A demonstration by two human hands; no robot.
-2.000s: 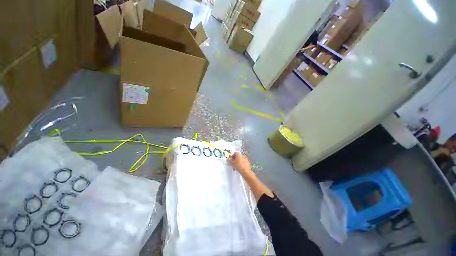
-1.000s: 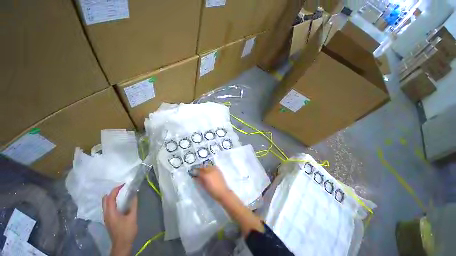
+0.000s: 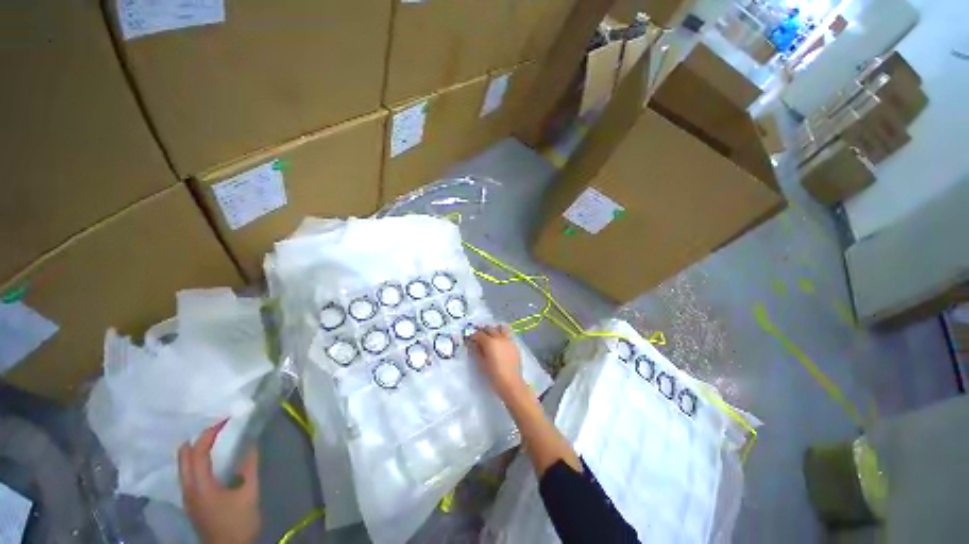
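Observation:
A whitish blister tray (image 3: 420, 414) lies on white foam sheets (image 3: 367, 242) on the floor in front of me. Dark ring parts (image 3: 391, 295) sit in rows in its upper pockets; its lower pockets show no rings. My right hand (image 3: 497, 359) is at the right end of the third row, fingertips closed on a ring part (image 3: 472, 334). My left hand (image 3: 221, 494) is at lower left, holding a whitish, partly see-through plastic thing (image 3: 236, 434); its contents are unclear. A white tray bundle (image 3: 627, 457) stands at right, with several rings along its top edge.
Closed cartons (image 3: 287, 85) form a wall at upper left. An open carton (image 3: 648, 202) stands behind the bundle. Yellow strapping (image 3: 510, 268) runs loose on the floor and over the bundle. Crumpled foam (image 3: 159, 372) lies at left. A yellow-topped drum (image 3: 845, 483) stands at lower right.
My view has swung left from the bundle to the tray. Since one second ago, my right hand has moved right along the third row, where more rings now show. My left hand still holds the plastic thing.

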